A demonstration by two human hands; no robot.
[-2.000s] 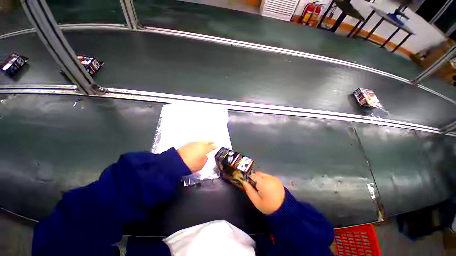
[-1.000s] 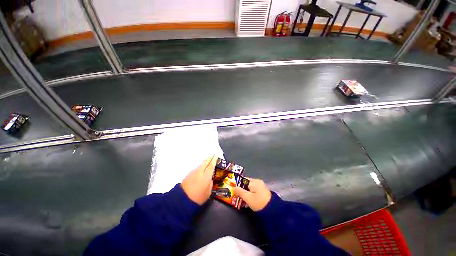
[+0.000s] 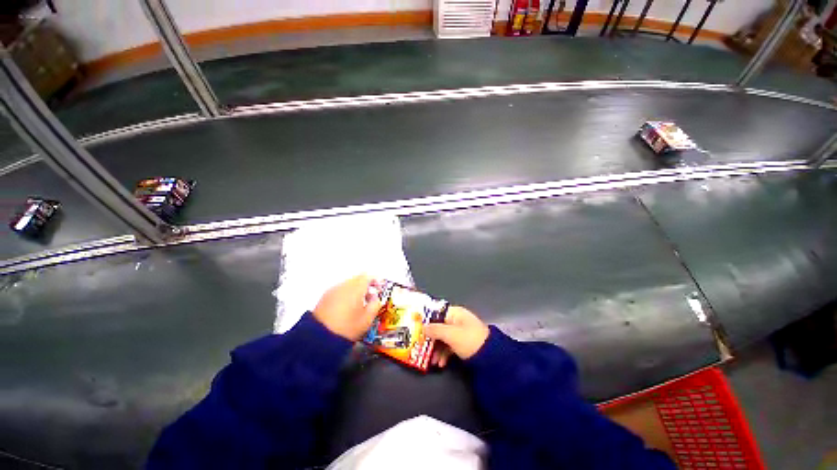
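Note:
A product box [image 3: 400, 323] with orange, yellow and black print is held up in front of me, its printed face towards me. My left hand [image 3: 348, 308] grips its left edge and my right hand [image 3: 458, 332] grips its right edge. I cannot tell whether clear film is around the box. The stack of poly bags [image 3: 341, 248] lies flat and white on the bench, partly hidden by my left hand and the box.
Beyond the guide rail [image 3: 459, 200], the conveyor belt [image 3: 395, 147] carries two dark boxes [image 3: 163, 195] at left and a bagged box [image 3: 664, 137] at right. An upright post [image 3: 83, 174] rises at left. A red crate [image 3: 705, 420] stands below the bench at right.
The box was held low and tilted, mainly by my right hand; both hands now hold it with its printed face more towards me. The camera view has shifted.

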